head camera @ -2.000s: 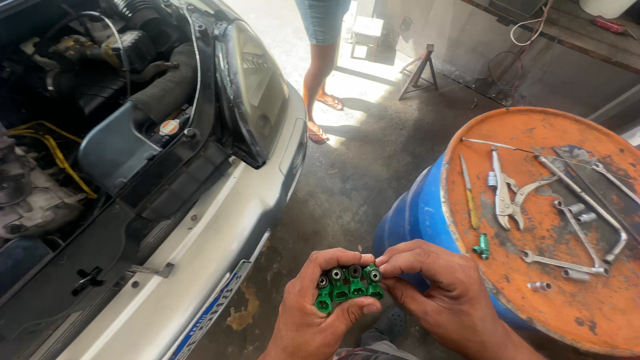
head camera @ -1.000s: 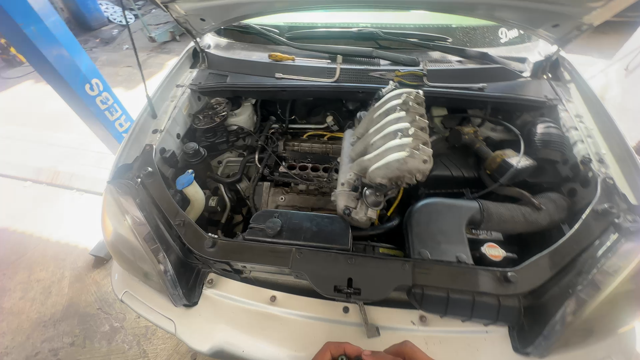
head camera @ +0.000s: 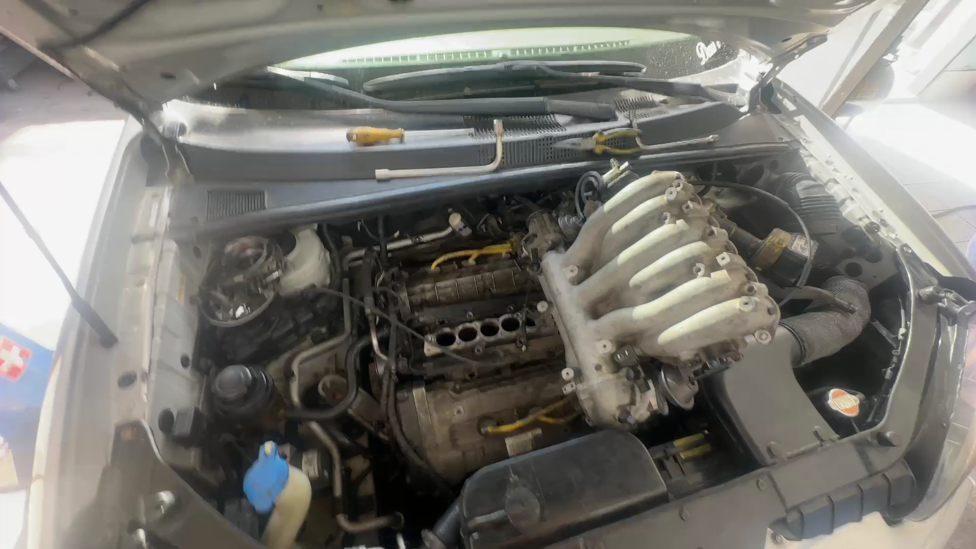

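Neither of my hands is in view. A car's engine bay fills the head view under the raised hood. A cast aluminium intake manifold (head camera: pixel 663 282) lies over the right side of the engine. Left of it, the row of intake ports (head camera: pixel 488 333) is exposed between the valve covers (head camera: pixel 488 415). On the cowl below the windshield rest a yellow-handled screwdriver (head camera: pixel 375 136), an L-shaped wrench (head camera: pixel 457 169), yellow-handled pliers (head camera: pixel 616 140) and another metal wrench (head camera: pixel 682 143) beside them.
The hood's underside (head camera: pixel 457 38) hangs over the top, with a prop rod (head camera: pixel 57 267) at left. A blue-capped washer filler neck (head camera: pixel 267 476), a black plastic cover (head camera: pixel 564 488), an air duct (head camera: pixel 831 316) and the radiator cap (head camera: pixel 844 401) lie around the engine.
The view has swung from the orange-topped barrel to the engine bay and now sits closer over it. My hands, holding green fuel injectors two seconds ago, have left the view.
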